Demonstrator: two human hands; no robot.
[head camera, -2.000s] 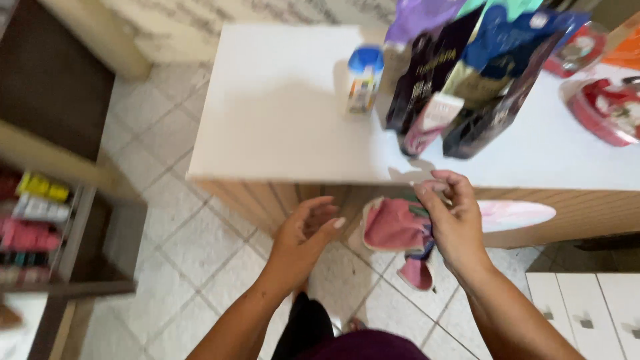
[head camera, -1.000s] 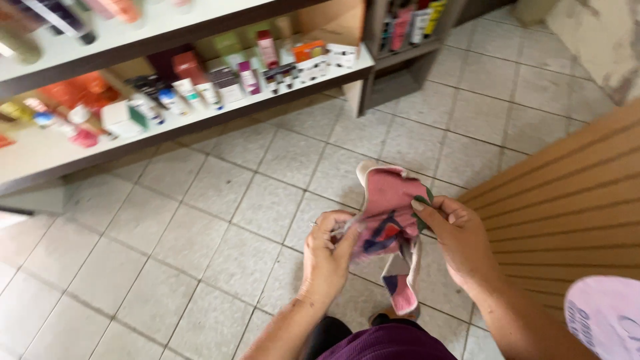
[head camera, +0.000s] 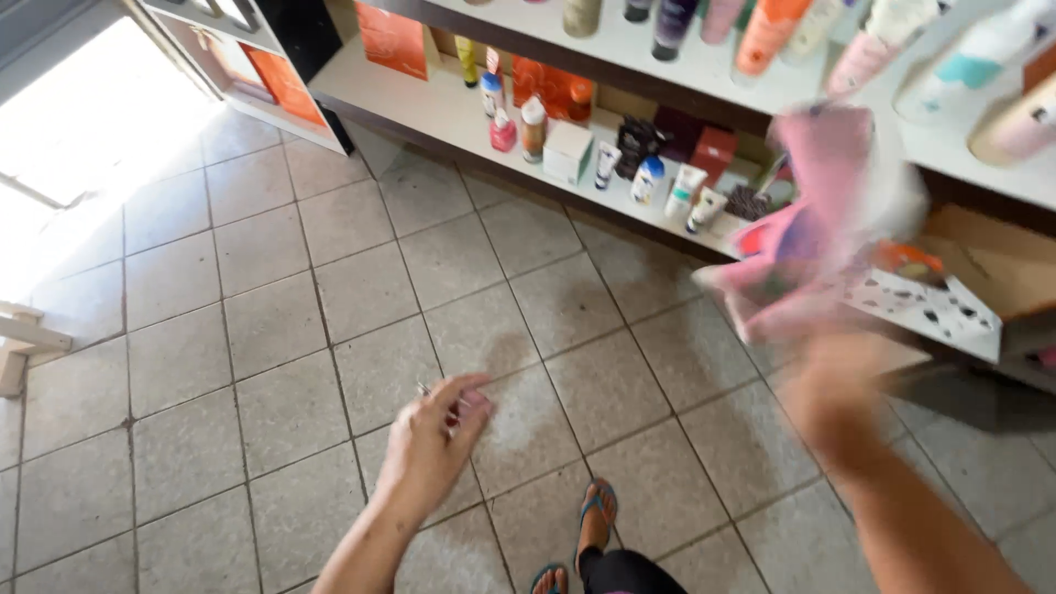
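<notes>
A pink and white cloth (head camera: 825, 190), blurred by motion, is gripped in my right hand (head camera: 841, 396) at the right of the view. The cloth hangs in front of the edge of the product shelves, with blue and red patches on it. My left hand (head camera: 441, 425) is over the tiled floor at the lower middle, its fingers curled and thumb near the fingertips. A thin, small item seems to show between those fingers, but I cannot tell what it is.
Bottles and tubes line the upper shelf (head camera: 701, 78). On the lower shelf (head camera: 412, 115) stand a white box (head camera: 568, 152), a blue-capped bottle (head camera: 648, 180) and several tubes. Sandalled feet (head camera: 596, 503) are on the tiles. Bright light falls at the left.
My hands have moved apart; one second ago both were at the cloth. Now the cloth is raised in my right hand. The view has swung away from the counter towards the shelves.
</notes>
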